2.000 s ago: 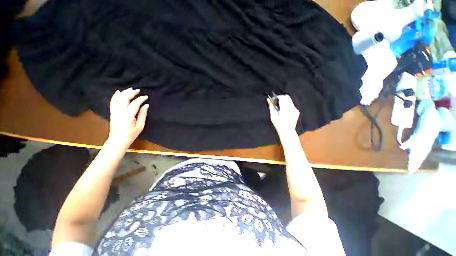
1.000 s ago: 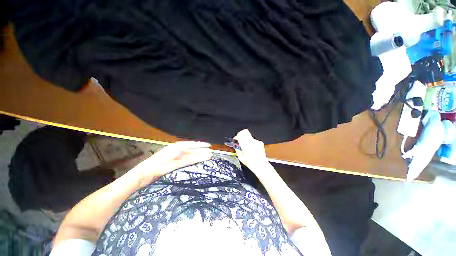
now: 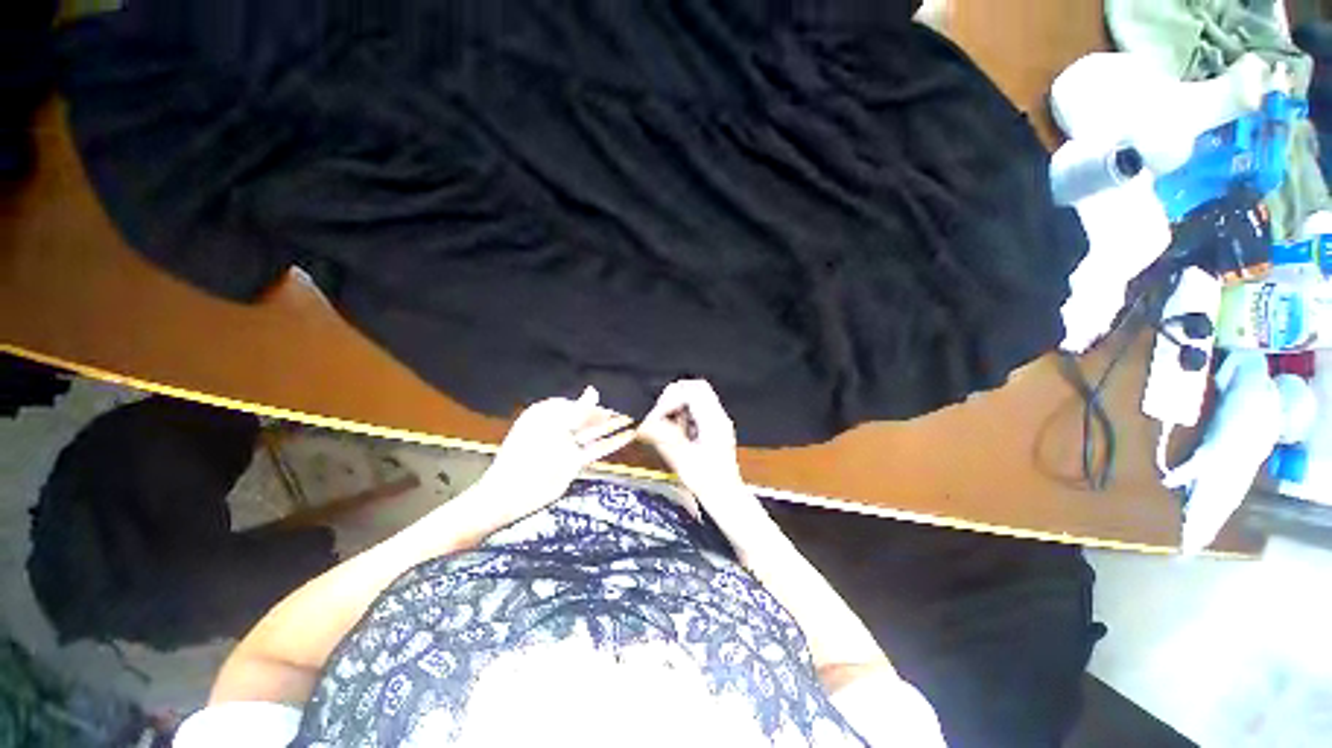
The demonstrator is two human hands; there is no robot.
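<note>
The black dress (image 3: 628, 219) lies spread over the orange-brown table (image 3: 387, 373), its gathered skirt reaching near the front edge. A small white patch shows at its lower left edge. My left hand (image 3: 563, 443) is at the dress's near edge, fingers partly extended towards my right hand. My right hand (image 3: 694, 431) is beside it with curled fingers around a small dark tool (image 3: 684, 421), likely thread snips. The fingertips of both hands nearly meet. Whether they pinch a thread or the hem cannot be told.
White rounded shapes (image 3: 1103, 102), a white power strip (image 3: 1177, 365), black cable (image 3: 1088, 439), a blue packet (image 3: 1224, 164) and pale green cloth (image 3: 1212, 37) lie at right. The yellow-edged table front (image 3: 935, 512) curves before me. Dark cloth (image 3: 132, 519) is below it.
My left hand has come from the left part of the dress to the front edge, and my right hand has moved left beside it. The skirt's lower left edge has shifted, baring more table.
</note>
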